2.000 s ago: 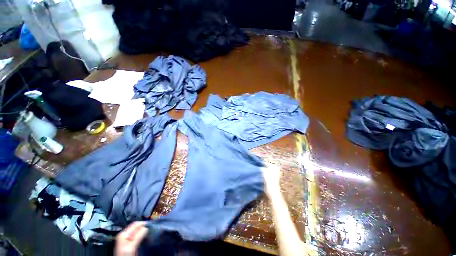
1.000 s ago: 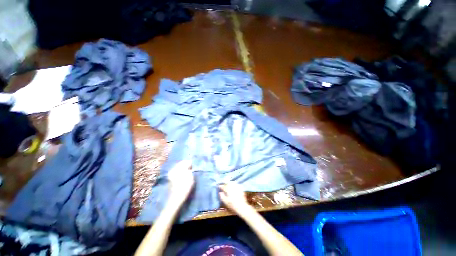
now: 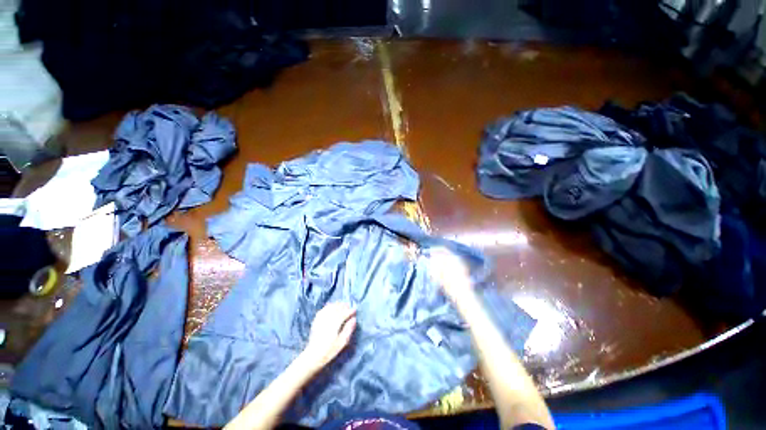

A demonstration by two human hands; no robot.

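A blue-grey garment (image 3: 336, 281) lies spread at the table's front edge, shiny lining side up, with a small white label (image 3: 434, 337) at its lower right. My left hand (image 3: 333, 327) rests on the middle of the lining with its fingers curled in; whether it pinches cloth cannot be told. My right hand (image 3: 447, 269) is blurred and lies at the garment's upper right edge; its fingers are not clear. The worked pile (image 3: 340, 176) of crumpled grey cloth lies just beyond, touching the garment's far side.
A long grey garment (image 3: 139, 327) and a bunched grey heap (image 3: 168, 159) lie left, near paper sheets (image 3: 69, 191) and a yellow tape roll (image 3: 43, 280). A dark grey pile (image 3: 579, 155) lies right. A black heap (image 3: 168, 59) is far left. A blue tub (image 3: 663, 416) shows below right.
The garment has been turned from its outer side to its lining and spread wider at the front edge. Since one second ago, my right hand has moved up and right, away from my left hand.
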